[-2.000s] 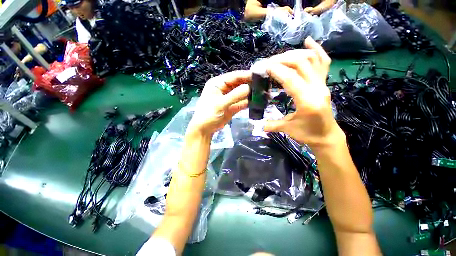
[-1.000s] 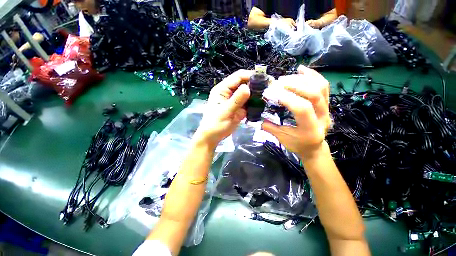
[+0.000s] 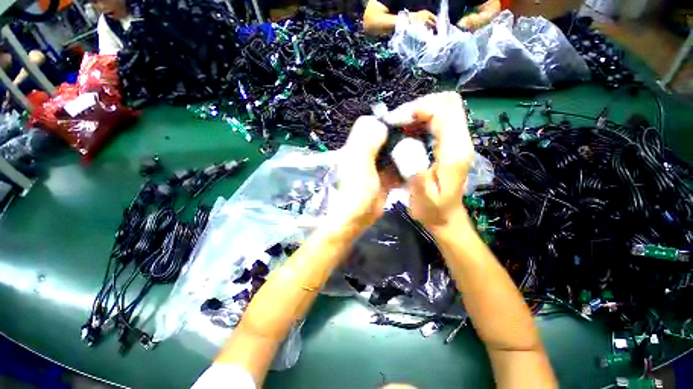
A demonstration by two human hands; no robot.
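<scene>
My left hand (image 3: pixel 359 178) and my right hand (image 3: pixel 441 156) are raised together at the centre, above the bags. Between them they hold a black plastic housing (image 3: pixel 390 148), mostly hidden by the fingers. A small pale tip (image 3: pixel 380 110) shows at its top. Below the hands lies a grey-looking clear parts bag (image 3: pixel 387 251) with dark parts. Left of it a milky clear bag (image 3: pixel 220 266) lies open, with small loose black pieces (image 3: pixel 254 272) on it.
A bundle of black cables (image 3: pixel 163 247) lies at left, a red bag (image 3: pixel 85 106) at far left. A large pile of black cables (image 3: pixel 600 197) with green boards covers the right. More cables (image 3: pixel 319 68) lie at the back. A person's arms (image 3: pixel 380 19) are behind filled bags (image 3: pixel 505 57).
My hands have closed in around the housing, which stood upright and more visible before. My left arm has shifted right, showing more loose black pieces. The whole view has shifted slightly.
</scene>
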